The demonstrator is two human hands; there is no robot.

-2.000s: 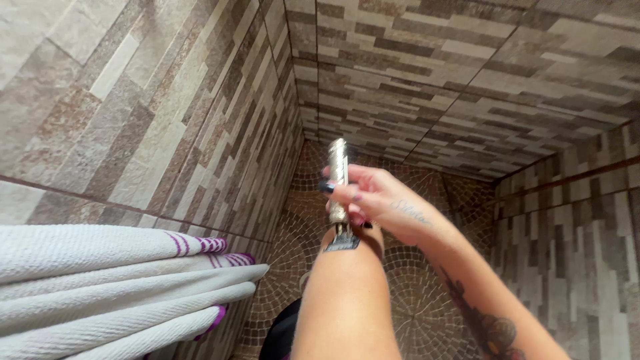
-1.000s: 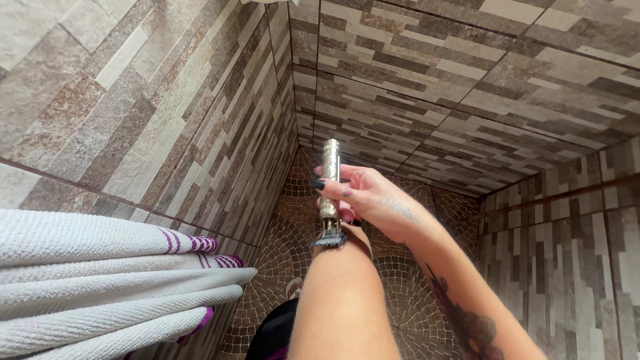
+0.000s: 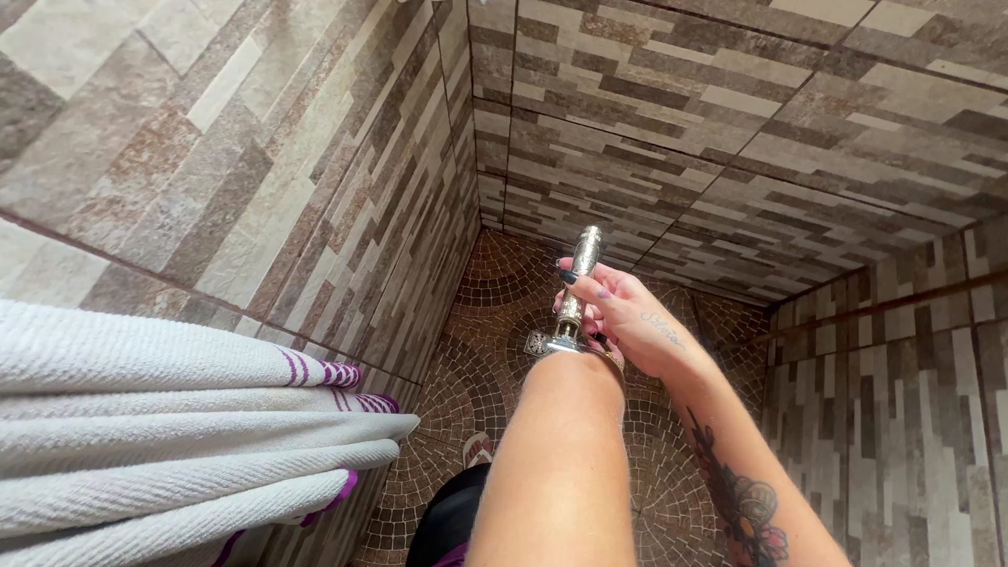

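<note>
My right hand (image 3: 610,303), with dark nails and tattoos along its arm, grips an ornate metallic hair trimmer (image 3: 583,260) upright. The trimmer's wide silver blade head (image 3: 565,345) lies at the far, rounded end of a bare limb (image 3: 559,457) that reaches in from the bottom edge. This limb looks like my left arm, but its bend hides what lies beyond. A thin chain bracelet (image 3: 613,360) shows at its far right side. I cannot clearly make out my left hand there.
White towels (image 3: 157,441) with purple trim hang at the left. Tiled walls (image 3: 630,134) enclose the space. Below are a mosaic floor (image 3: 669,504), a square metal drain grate (image 3: 536,342), a sandalled foot (image 3: 476,450) and dark clothing (image 3: 445,520).
The trimmer has moved slightly toward the far end of the limb, still in my right hand. Its blade head now shows bright silver instead of dark, and the foot has come into clearer sight.
</note>
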